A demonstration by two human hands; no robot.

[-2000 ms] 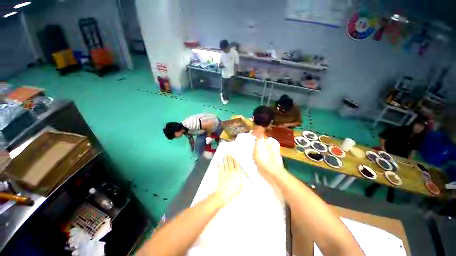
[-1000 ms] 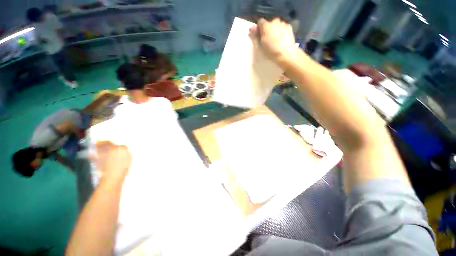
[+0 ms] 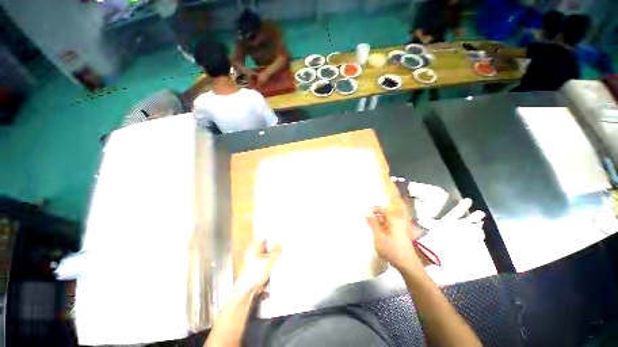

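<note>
A white sheet (image 3: pixel 318 203) lies over the brown cardboard pad (image 3: pixel 242 176) on the dark bench. It is overexposed, so I cannot tell whether one or several layers lie there. My left hand (image 3: pixel 254 268) is bare and holds the sheet's lower left edge. My right hand (image 3: pixel 392 234) is bare and holds its right edge, thumb on top. A tall white stack (image 3: pixel 139 223) stands left of the cardboard. White work gloves (image 3: pixel 444 217) lie crumpled to the right of the cardboard.
Another white sheet (image 3: pixel 564 149) lies on the bench at the right. Beyond the bench, a person in a white shirt (image 3: pixel 234 108) and others are at a long wooden table (image 3: pixel 369 74) with several bowls. A bent-over person in stripes (image 3: pixel 154 107) is at the left.
The white piece my right hand held raised is now down over the cardboard. My left hand has moved from the stack to the sheet's left edge. The view has turned and dropped towards the bench.
</note>
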